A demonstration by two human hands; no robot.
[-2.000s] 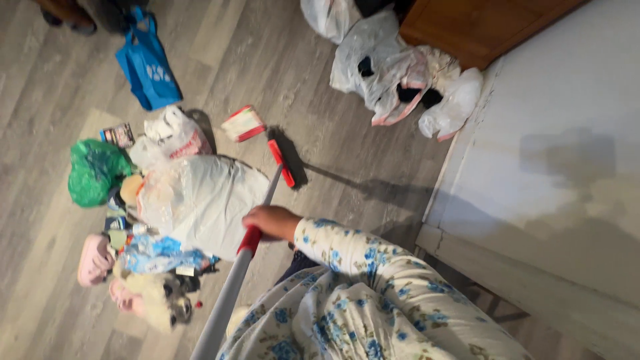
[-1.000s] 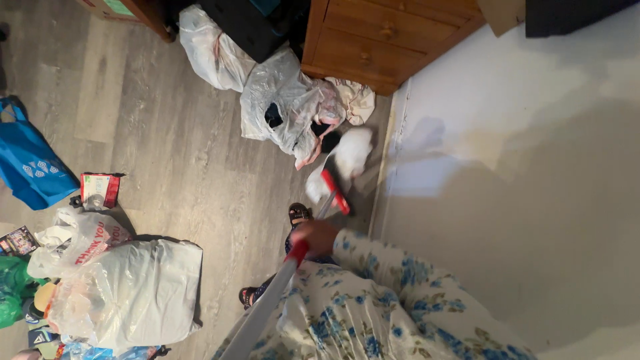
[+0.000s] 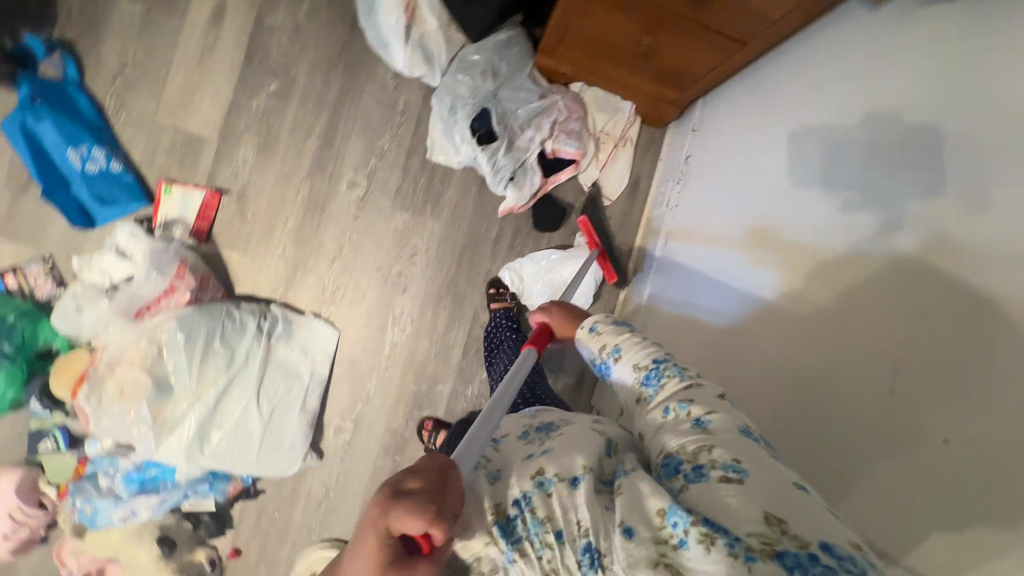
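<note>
A long-handled tool, apparently a broom (image 3: 500,392), has a grey pole and a narrow red head (image 3: 598,250) with a dark edge. My right hand (image 3: 562,320) grips the pole just past its red collar. Nearer the camera, my left hand (image 3: 420,508) is closed around the red upper end. The red head lies over the right edge of a white plastic bag (image 3: 544,276), close to the wall's baseboard. That bag touches the front of one sandalled foot. A dark cloth-like item (image 3: 550,214) lies just beyond the bag.
Stuffed white plastic bags (image 3: 496,104) lean by a wooden dresser (image 3: 640,56). At left are a blue tote bag (image 3: 76,152), a red-and-white packet (image 3: 186,210), a large white bag (image 3: 248,384), a green bag (image 3: 24,344) and soft toys (image 3: 144,548). A white wall (image 3: 864,336) stands at right.
The red head was beside the red-and-white packet two seconds ago; now it is by the baseboard at the white bag. My left hand has come into view. The view has shifted.
</note>
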